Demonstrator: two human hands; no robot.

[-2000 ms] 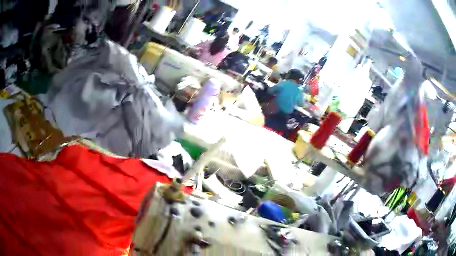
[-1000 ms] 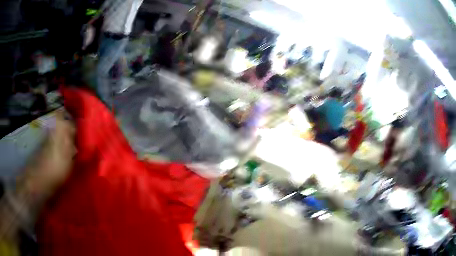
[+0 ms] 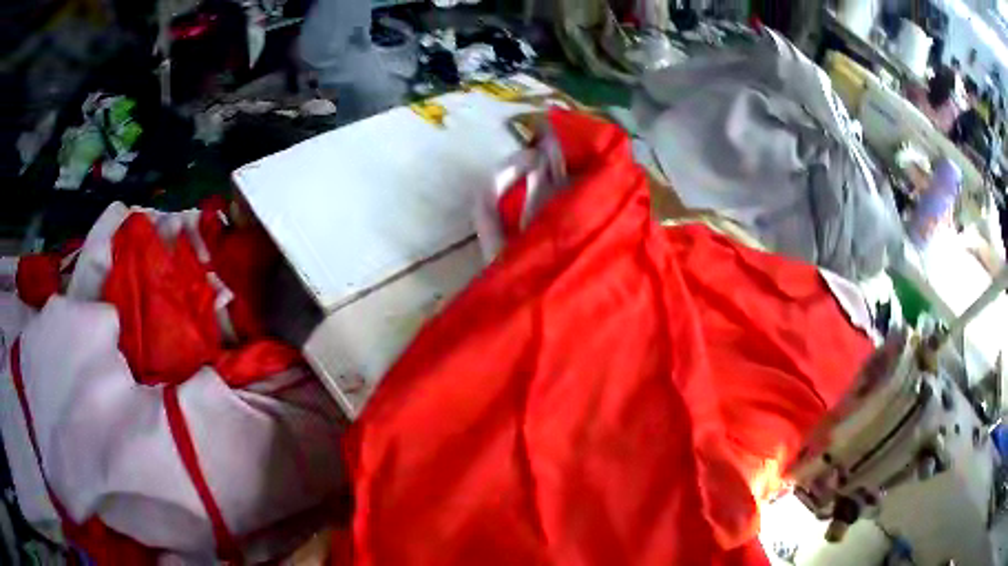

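A large shiny red satin fabric (image 3: 531,376) covers the middle of the sewing table and drops out at the bottom edge. Its far end rises in a folded peak, with a pale underside turned out on its left. Its right part lies by the bright lamp glow at the needle area of the cream-white sewing machine (image 3: 884,426). The needle is hidden by glare. Neither my left hand nor my right hand can be made out. A small brownish patch shows at the bottom edge, too unclear to name.
A heap of red and pale pieces (image 3: 94,365) with narrow red strips is left of the white table (image 3: 365,199). A grey fabric pile (image 3: 752,155) is behind the table. A purple bottle (image 3: 935,201) stands at the far right. Scraps lie on the dark floor.
The view has swung left and down, bringing in the left heap and the white board. The blurred hand seen at the left a second ago is gone. The red fabric now spreads across the middle.
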